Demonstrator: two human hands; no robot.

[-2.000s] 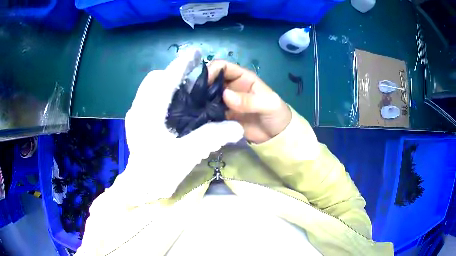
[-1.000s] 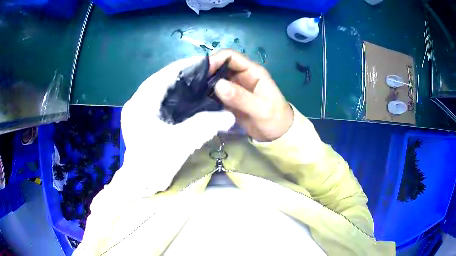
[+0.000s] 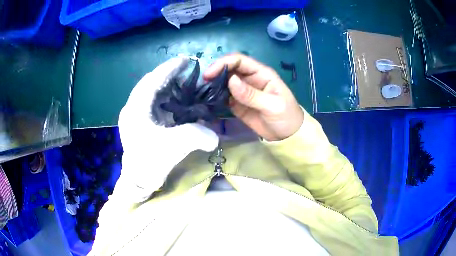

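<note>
A black, glossy, spiky hair piece (image 3: 192,102) is held above the front of the dark green bench. My left hand (image 3: 155,125), in a white glove, holds it from the left and below, with the thumb under its lower edge. My bare right hand (image 3: 265,97) pinches an upright spike on its right side between thumb and fingers. A small black curved strand (image 3: 289,70) lies on the bench to the right. A white squeeze bottle with a blue tip (image 3: 283,27) is behind it.
A blue bin (image 3: 112,17) with a crumpled white label (image 3: 186,12) is at the back. Cardboard (image 3: 370,55) with two white ovals lies right. Below the bench, blue bins hold black pieces (image 3: 95,175) at left and a dark clump (image 3: 419,155) at right. Clear film (image 3: 50,120) lies left.
The view has shifted, showing more of the back bin. The hair piece has turned so its spikes face up and spread apart. Both hands keep hold of it.
</note>
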